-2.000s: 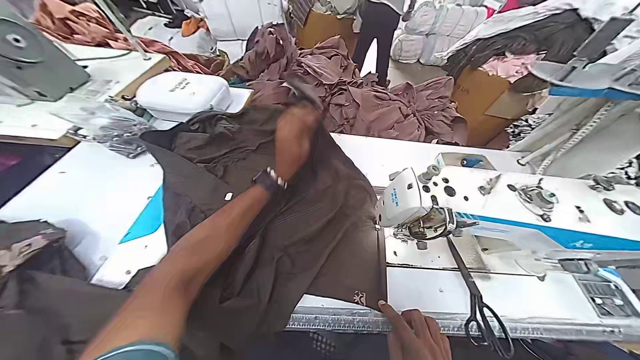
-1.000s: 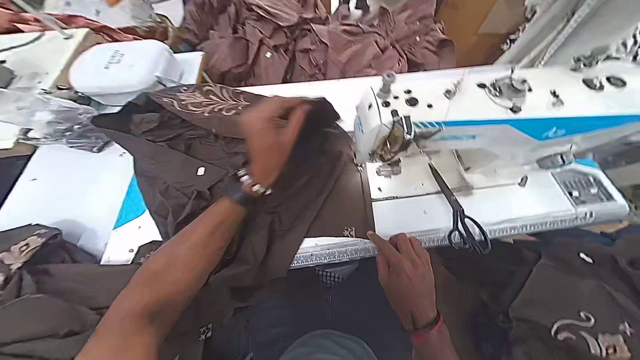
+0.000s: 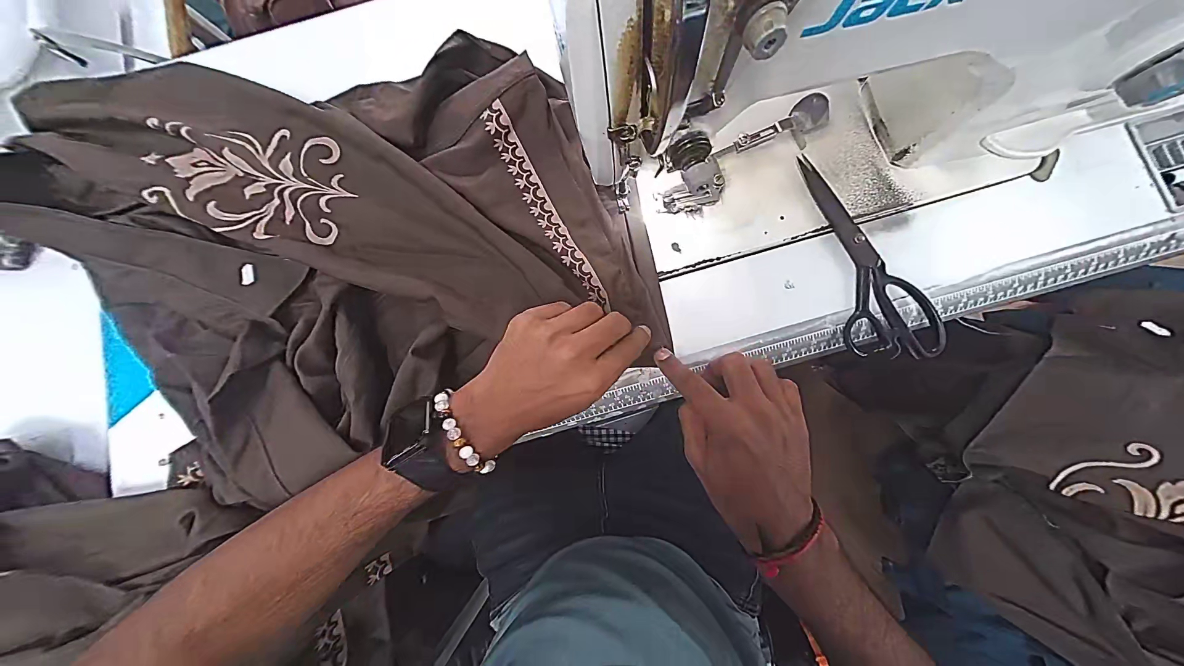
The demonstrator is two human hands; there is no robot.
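Observation:
Brown fabric (image 3: 407,213) with pale floral embroidery and an embroidered border lies over the left of the sewing machine table. Its right edge runs by the needle and presser foot (image 3: 624,190) of the sewing machine (image 3: 925,55). My left hand (image 3: 564,365) grips the cloth near the table's front edge, fingers curled at the lower end of the border. Close beside it, my right hand (image 3: 749,444) has its index fingertip on the fabric's corner, the other fingers loosely bent; it grips nothing visible. Black-handled scissors (image 3: 874,264) lie on the machine bed, right of the needle.
A measuring tape strip (image 3: 786,350) runs along the table's front edge. More embroidered brown fabric (image 3: 1064,435) hangs at the lower right, and other brown cloth (image 3: 83,555) is at the lower left. A blue patch (image 3: 125,365) shows at the table's left.
My left hand has come down from the upper part of the cloth to its front corner, beside my right hand. The embroidered border is now exposed. The view has moved closer to the table.

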